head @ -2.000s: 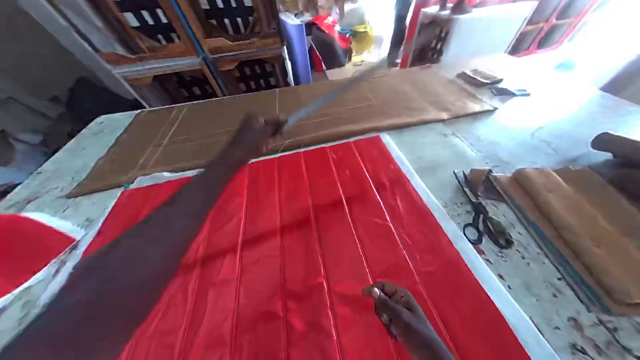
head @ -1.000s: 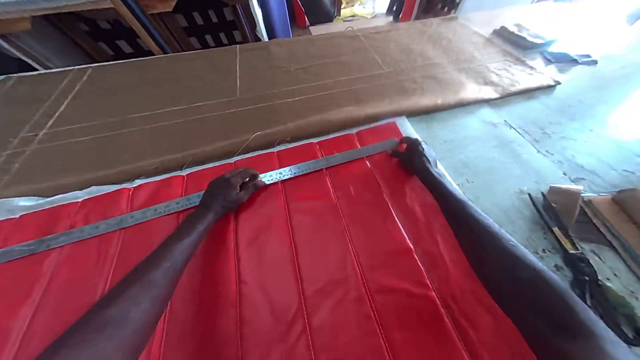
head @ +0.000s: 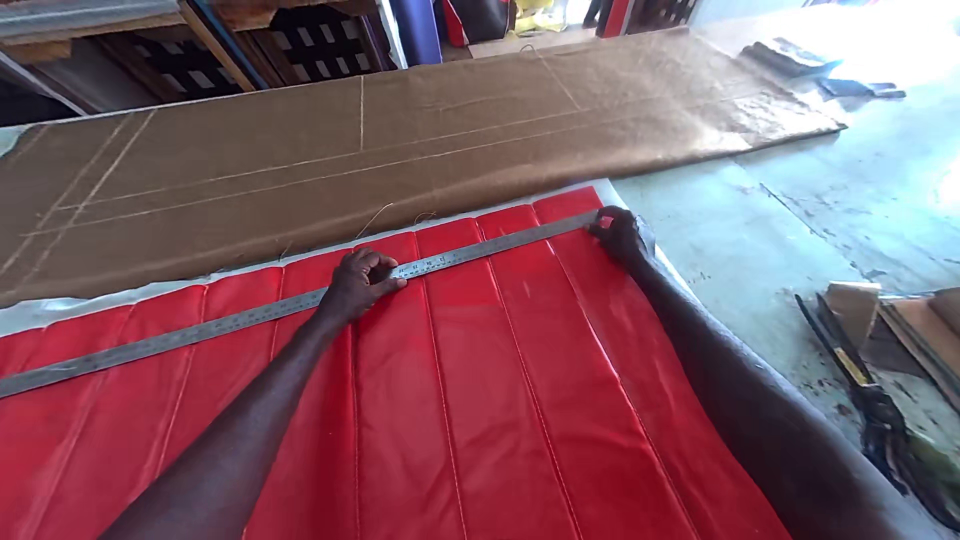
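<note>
A long metal ruler [head: 247, 318] lies across the upper part of a red quilted vinyl panel [head: 480, 375] with stitched channels and a pale backing along its edge. My left hand [head: 361, 283] grips the ruler near its middle, thumb and fingers on its two edges. My right hand [head: 619, 234] holds the ruler's right end at the panel's upper right corner; a small red bit shows between its fingers. The ruler slants, its right end farther from me, and its left part runs out of view.
Brown material [head: 450, 135] with chalk lines lies beyond the panel. On the table [head: 720, 225] at the right are black-handled scissors [head: 862, 382] beside stacked brown material [head: 930, 330]. Dark cloth pieces [head: 791, 58] lie at the back right.
Two seconds ago my left hand held the ruler raised over the brown material, and my right hand was low over the panel. Both hands are now on the ruler, which lies across the panel.
</note>
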